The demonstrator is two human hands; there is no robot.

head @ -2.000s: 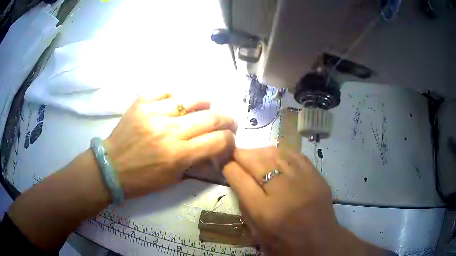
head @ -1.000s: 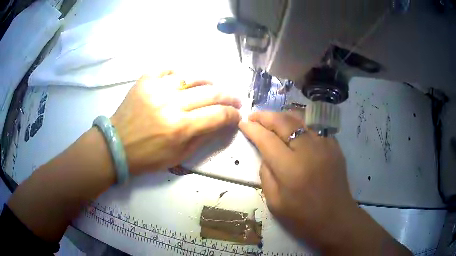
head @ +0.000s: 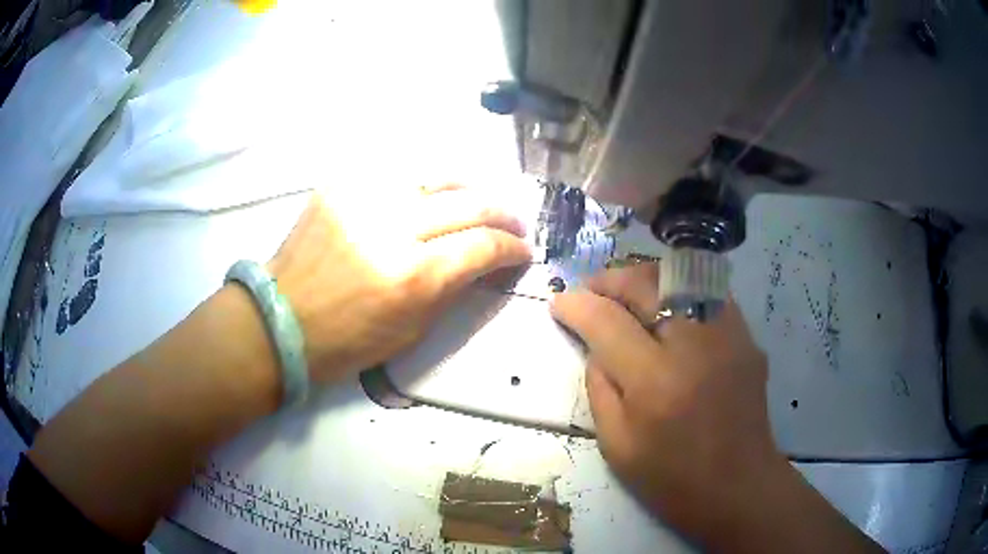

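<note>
White fabric (head: pixel 184 157) lies left of the machine head and runs under the lamp glare. My left hand (head: pixel 401 271), with a pale green bangle, lies flat with its fingertips just left of the presser foot (head: pixel 559 222). Any fabric under its fingers is washed out by glare. My right hand (head: pixel 672 379), with a ring, is at the right of the needle plate (head: pixel 585 254), thumb and index fingertips close together. Whether it pinches fabric cannot be told. The two hands are slightly apart.
The machine head (head: pixel 737 87) hangs overhead, with a white ribbed tension knob (head: pixel 693 279) just above my right hand. A brown tape patch (head: pixel 504 511) and a printed ruler (head: pixel 293 514) are at the front. A yellow object (head: pixel 256 5) is at the far edge. More white fabric (head: pixel 54 108) is at far left.
Both hands first moved up to the presser foot. Since then the right hand has drawn slightly right and down, opening a small gap between them. The yellow object shows more.
</note>
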